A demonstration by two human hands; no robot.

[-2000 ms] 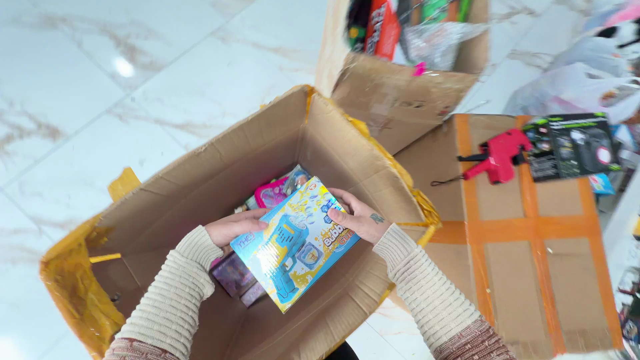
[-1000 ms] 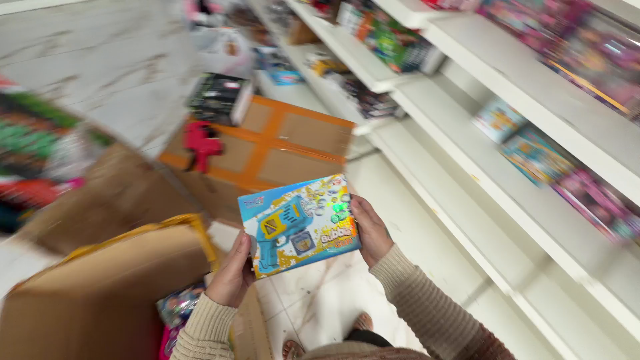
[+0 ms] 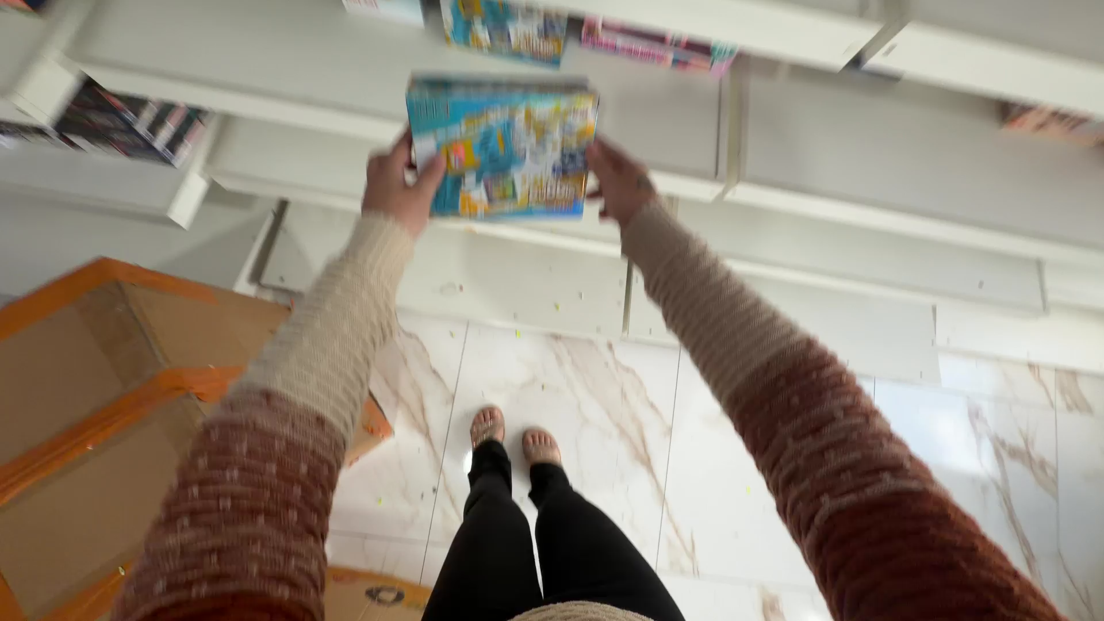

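A blue and yellow boxed bubble toy is held up between my two hands, in front of white shelves. My left hand grips its left edge, thumb on the front face. My right hand is at the right edge, its fingers against the side and partly blurred. Just beyond the box, a similar blue and yellow toy box lies on a shelf, and pink boxed toys lie to the right of that one.
Tiered white shelves span the upper view. Dark packaged goods sit on a shelf at the left. A cardboard box with orange tape stands at lower left. Another cardboard piece lies near my legs on the marble-patterned floor.
The toy box was over an open carton, then moved away from it, and is now up by the shelves, still in both hands. The view has turned strongly toward the shelves.
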